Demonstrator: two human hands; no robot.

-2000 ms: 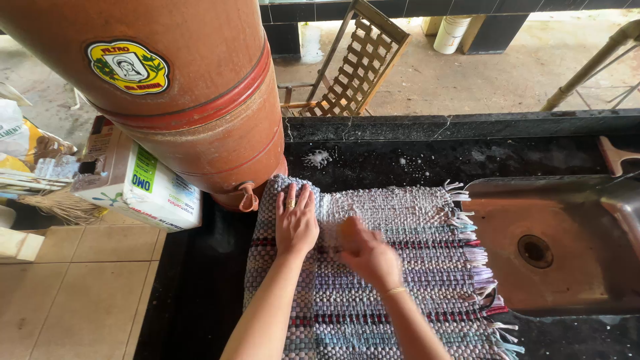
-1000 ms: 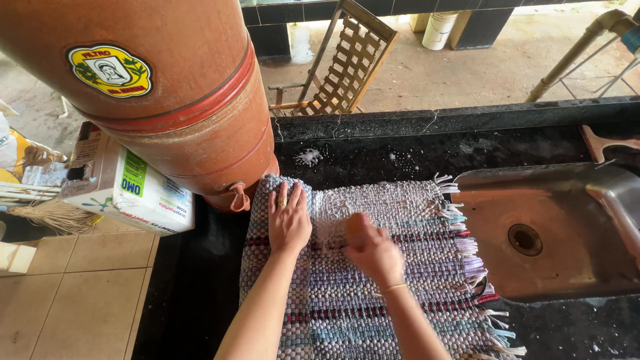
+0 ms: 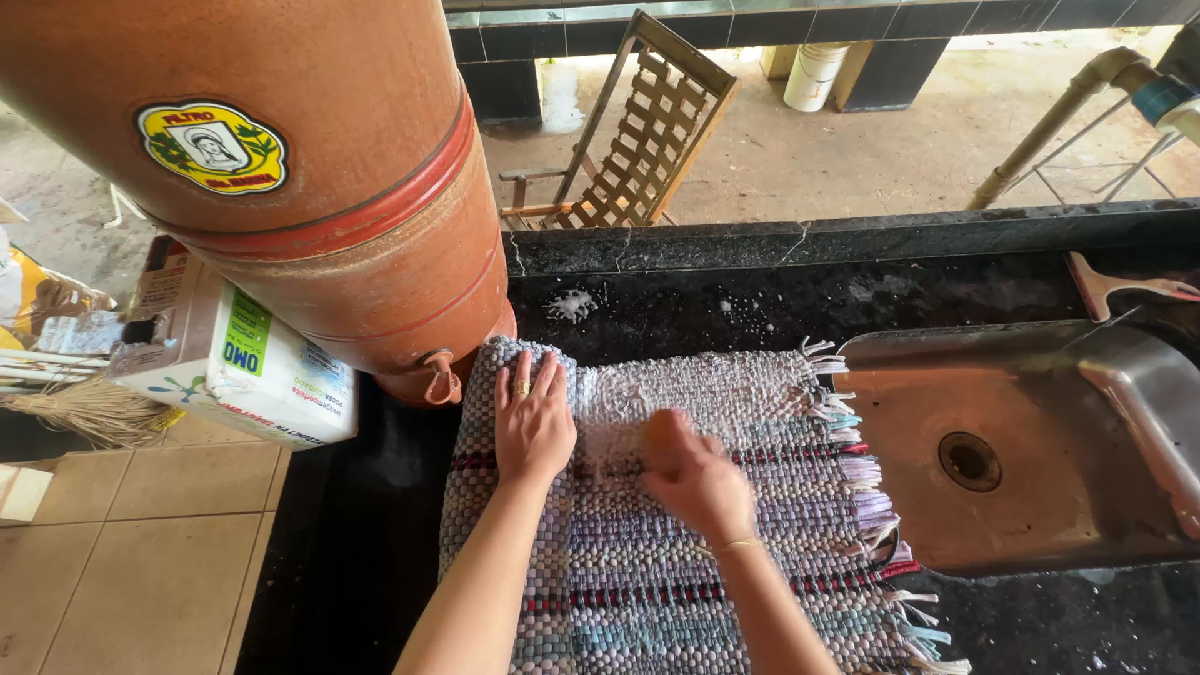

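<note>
A striped woven rag rug [image 3: 694, 553] with fringed ends lies on the black countertop, its left part folded over. My left hand [image 3: 536, 417] rests flat on the fold near the rug's top edge, fingers spread a little, a ring on one finger. Around a blurred brownish object [image 3: 666, 439], perhaps a scrubbing brush or a block of soap, my right hand [image 3: 701, 483] is closed. That object touches the rug, where white suds [image 3: 609, 403] cover the weave. The palm side of both hands is hidden.
A clay water filter [image 3: 375, 234] with a spigot stands just left of the rug, beside an OMO detergent box [image 3: 244, 366]. On the right is a steel sink [image 3: 900, 366]; a squeegee [image 3: 1097, 286] lies behind it. A wooden chair [image 3: 647, 131] stands beyond the counter.
My right hand has shifted slightly over the sudsy part of the rug with the blurred object in it. My left hand has stayed on the fold.
</note>
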